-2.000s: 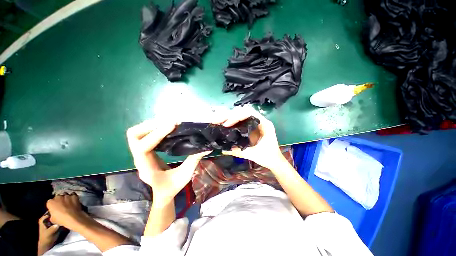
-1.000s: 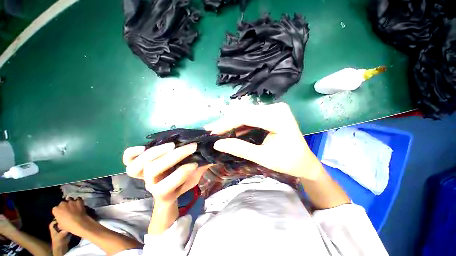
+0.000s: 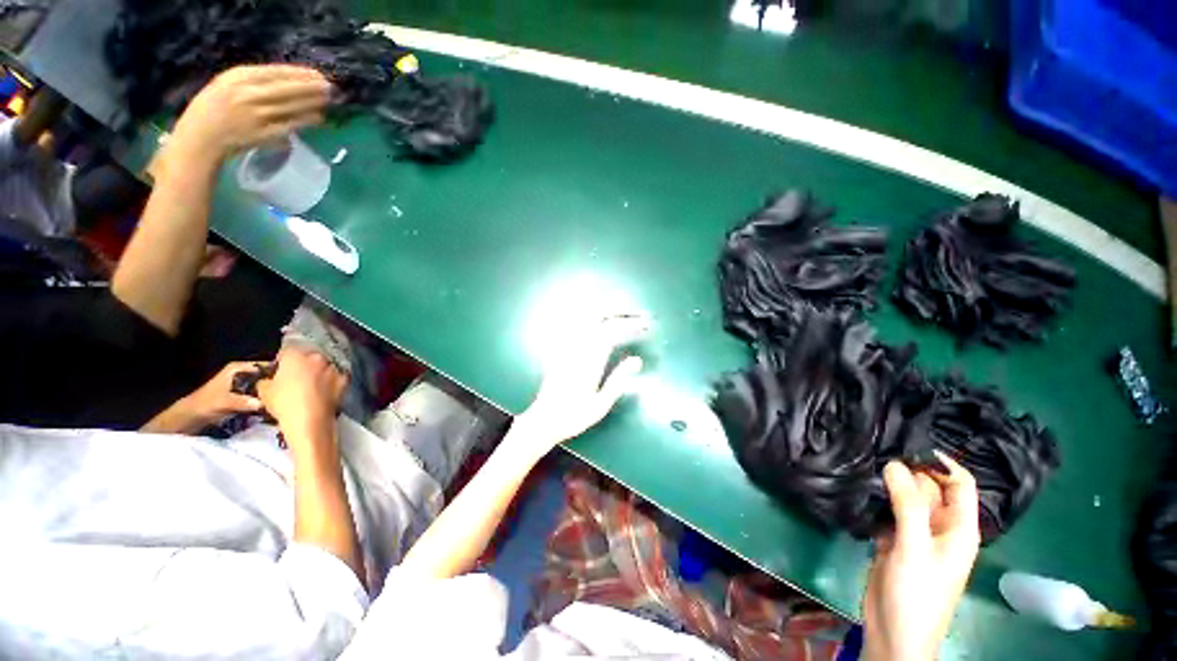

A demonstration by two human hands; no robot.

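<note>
My left hand (image 3: 587, 387) is over the green table (image 3: 516, 233), fingers apart and empty, partly washed out by glare. My right hand (image 3: 923, 529) is at the near edge of a black bunch (image 3: 987, 446), fingertips pinched on its dark strips; the exact grip is partly hidden. Another black bunch (image 3: 820, 413) touches it on the left. Two more bunches lie beyond, one at the left (image 3: 794, 265) and one at the right (image 3: 981, 271). A white glue bottle (image 3: 1052, 600) with a yellow nozzle lies to the right of my right hand.
At left, a neighbour's hand (image 3: 252, 110) is over black heaps (image 3: 445, 116), near a translucent tub (image 3: 287, 174) and a white bottle (image 3: 320, 243). Another person's hands (image 3: 303, 387) are below the table edge. A printed packet (image 3: 1136, 385) lies right; a blue crate (image 3: 1097, 91) stands beyond.
The view has turned left. My hands have separated: the left has let go of the black piece and the right has moved to the bunches, where black material now lies closer together.
</note>
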